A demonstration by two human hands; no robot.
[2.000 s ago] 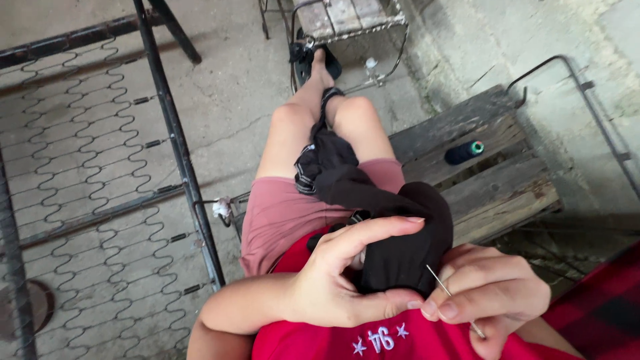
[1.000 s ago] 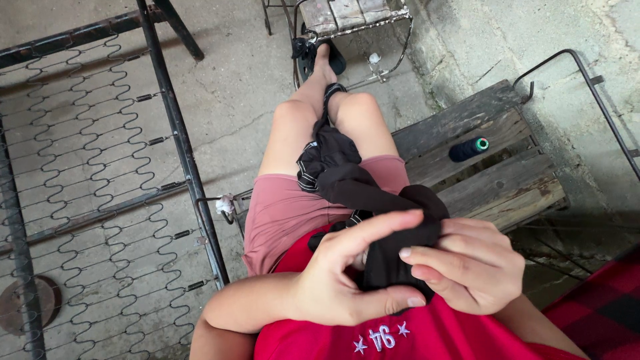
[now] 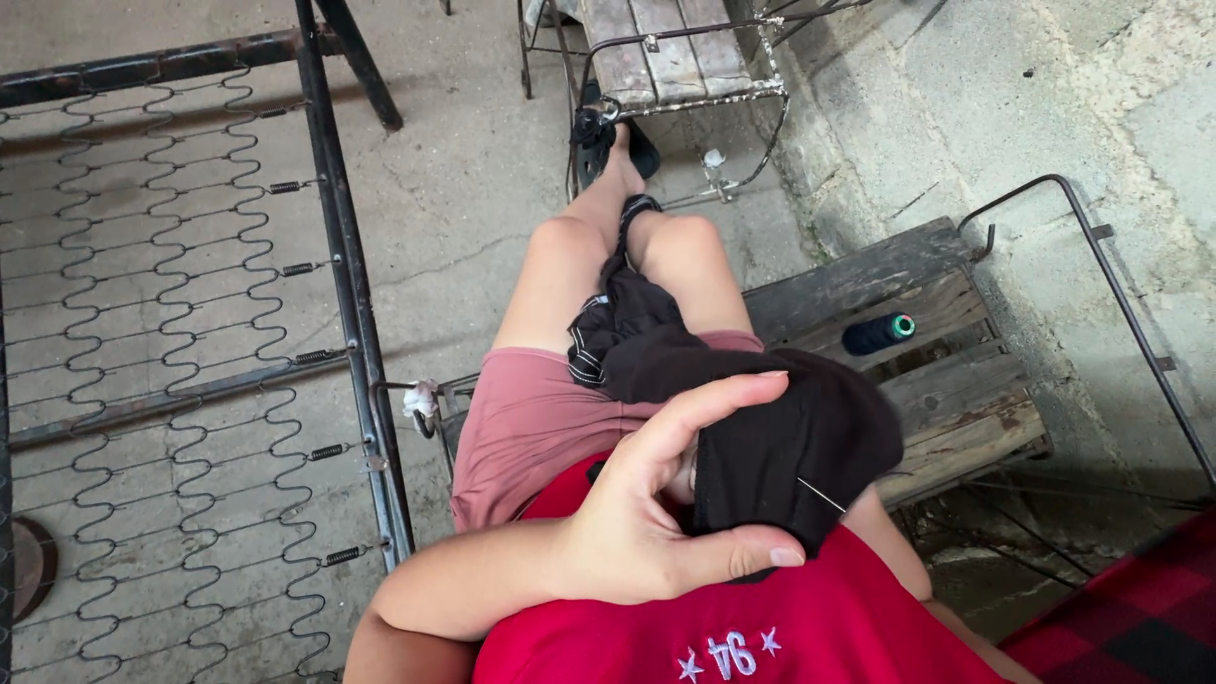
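My left hand (image 3: 684, 503) grips a black cloth garment (image 3: 760, 465), its thumb and index finger spread over the near part and its other fingers mostly hidden. A thin sewing needle (image 3: 822, 496) lies slantwise at the fabric, right of my left thumb; part of it looks to be in the cloth. The garment runs down over my lap, with white-striped trim at its bunched part. Behind the cloth's right edge my right hand is hidden; only the forearm shows below it. A spool of dark thread (image 3: 879, 333) lies on its side on the wooden bench (image 3: 959, 399).
A metal bed frame (image 3: 351, 285) with wire springs stands at the left. At the top is a slatted wooden seat (image 3: 665, 47) on a metal frame. A bent metal rail (image 3: 1102, 233) runs beside the concrete wall at the right. Red-and-black checked fabric (image 3: 1140, 608) lies at lower right.
The needle was between my right fingers two seconds ago; now it is at the cloth. My right hand, in sight before, has gone behind the garment. My left hand keeps its grip.
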